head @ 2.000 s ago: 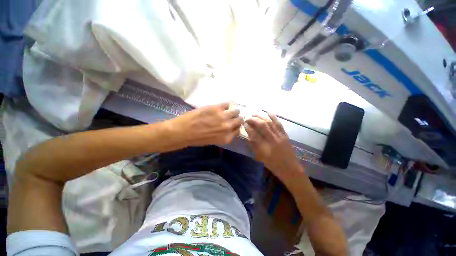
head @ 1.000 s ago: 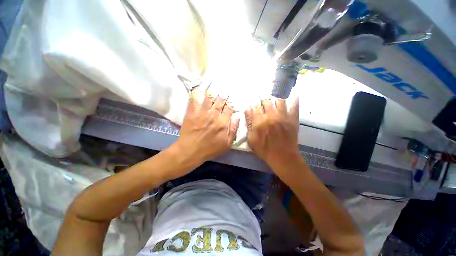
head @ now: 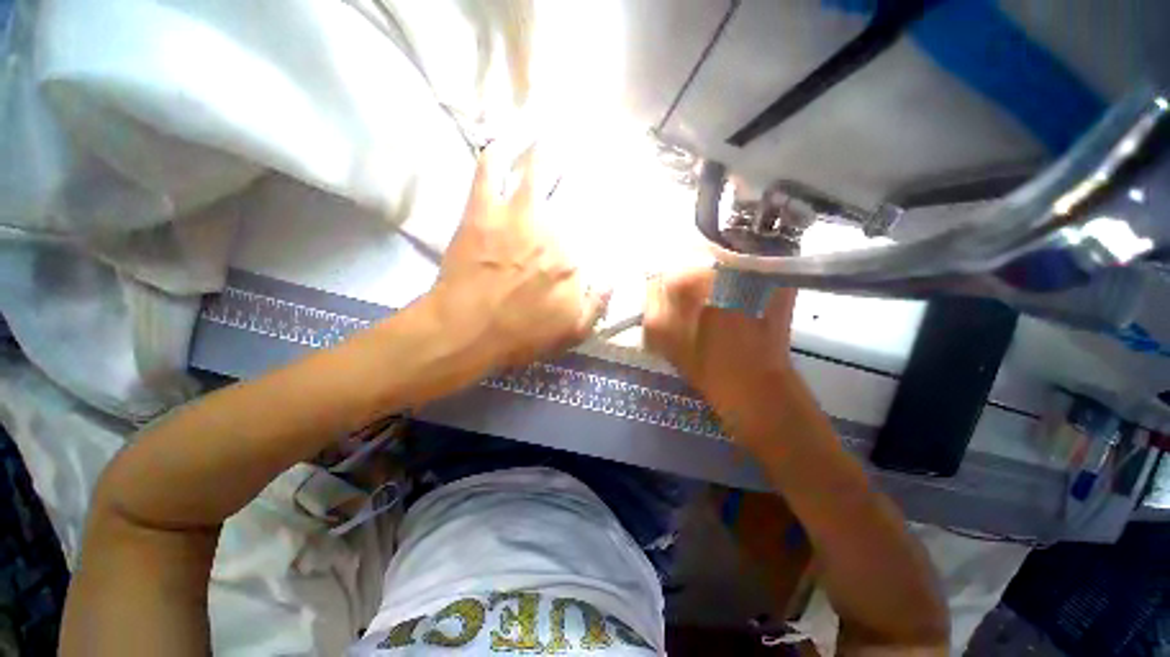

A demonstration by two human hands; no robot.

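The cream cloth garment (head: 295, 116) spreads left of the needle area in soft folds and runs under my left hand. My left hand (head: 513, 276) lies on the cloth, fingers pointing away from me into the glare. My right hand (head: 719, 321) is just right of it, its fingertips partly hidden by glare and by a machine knob (head: 742, 290). A narrow strip of cloth edge (head: 618, 326) shows between the hands. The glare hides whether the fingers grip the cloth. The sewing machine head (head: 834, 116) hangs over the right side.
A black phone (head: 944, 385) lies right of my right hand. The ruled grey table edge (head: 616, 408) runs in front of me. Small tools (head: 1091, 460) lie at the far right. Cream cloth (head: 276, 565) is heaped at lap level on the left.
The head camera view has moved closer to the machine. From pinched together near the table edge, my hands have moved forward, flattened over the cloth, and reached the bright needle area.
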